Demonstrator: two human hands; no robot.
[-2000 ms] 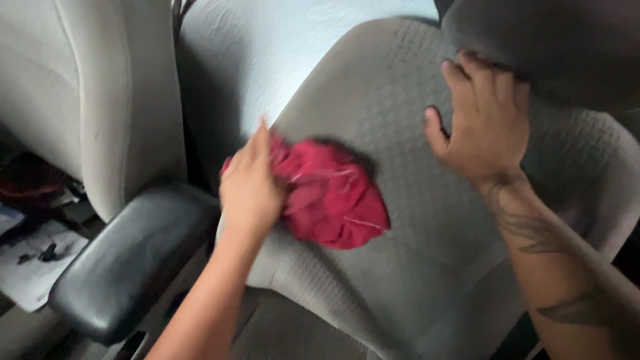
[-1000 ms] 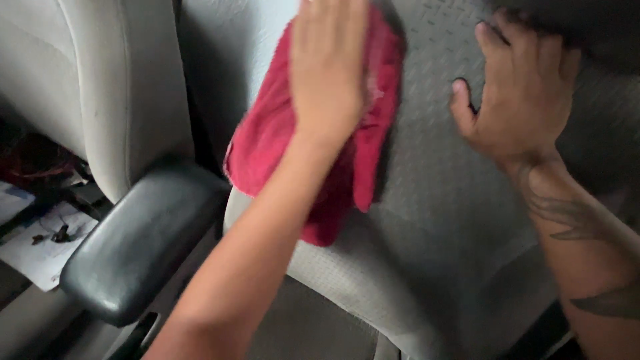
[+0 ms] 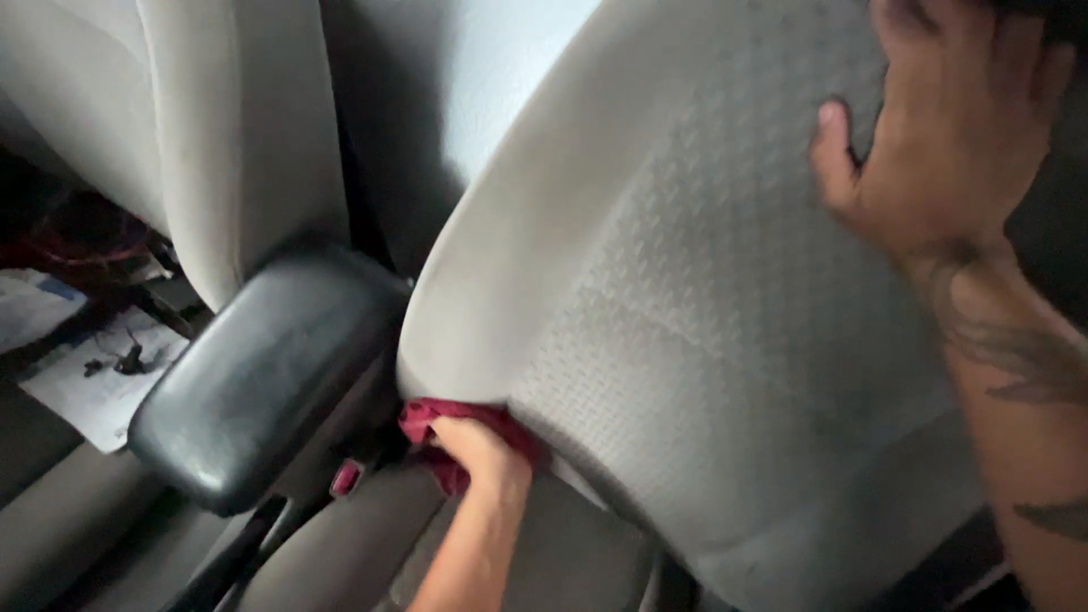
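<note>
A crumpled red cloth (image 3: 514, 433) is bunched under my left hand (image 3: 476, 446), at the lower corner of a grey fabric car seat backrest (image 3: 646, 280), where it meets the seat cushion (image 3: 569, 527). The fingers of my left hand are partly hidden in the cloth. My right hand (image 3: 943, 127) rests spread against the upper right of the backrest, its thumb apart and its fingertips lost in shadow at the top edge. No object shows in it.
A black padded centre armrest (image 3: 272, 365) stands left of the seat, with a red seat belt buckle button (image 3: 346, 478) beside it. Farther left are another seat's backrest (image 3: 195, 127) and a paper sheet (image 3: 106, 382) with small dark pieces on it.
My left hand has moved with the red cloth from the face of the backrest down to its lower corner. The right hand stays on the backrest. The view has moved closer.
</note>
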